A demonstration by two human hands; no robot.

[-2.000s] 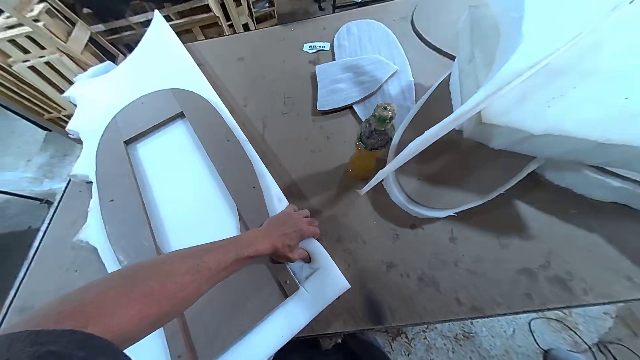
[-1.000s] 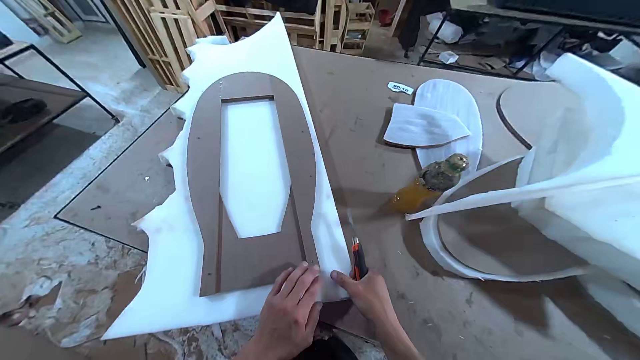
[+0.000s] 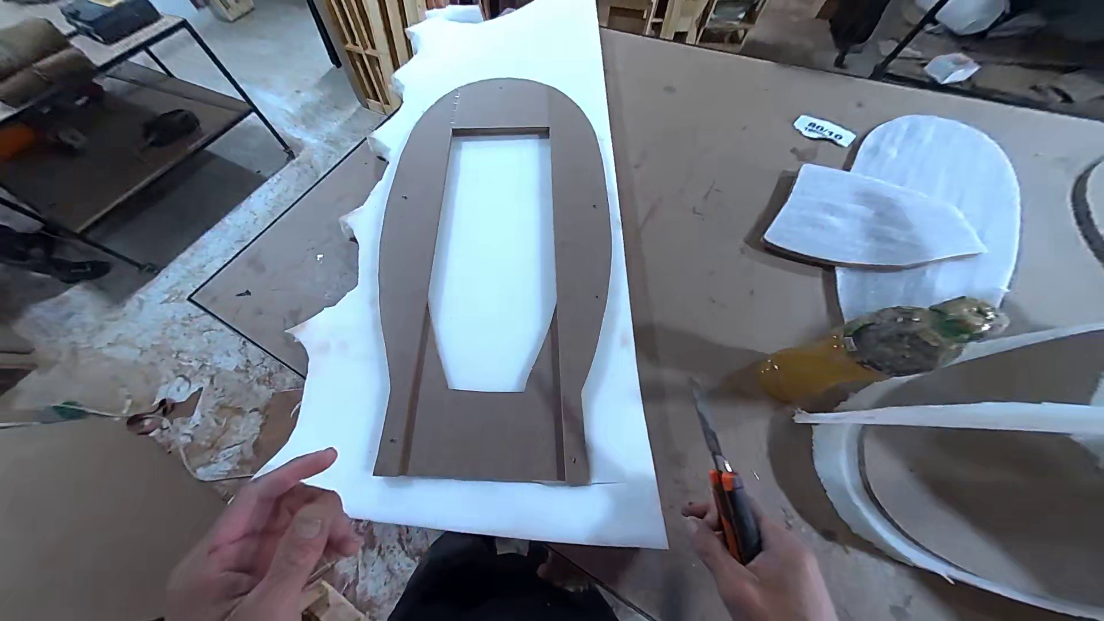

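Observation:
My right hand [image 3: 755,548] holds an orange and black utility knife [image 3: 733,509], its long blade pointing away from me above the table. Palm up and fingers apart, my left hand [image 3: 276,539] is off the near left corner of a white foam sheet [image 3: 621,509] and holds nothing. On the foam lies a brown board panel [image 3: 492,435], rounded at the far end and straight at the near end. Through its long cut-out the white foam shows. The foam's left edge is ragged, its right edge straight.
Right of the foam, a bottle with amber liquid [image 3: 811,366] lies near white padded pieces [image 3: 927,164] and a small label bearing writing [image 3: 824,130]. A foam-edged curved board [image 3: 845,483] fills the right side of the worktable [image 3: 690,172]. A metal-framed bench [image 3: 172,138] stands at left.
My left hand has come off the panel's near edge and moved left, turning palm up. The knife, beside my right hand a second ago, now points forward in it. The view has shifted.

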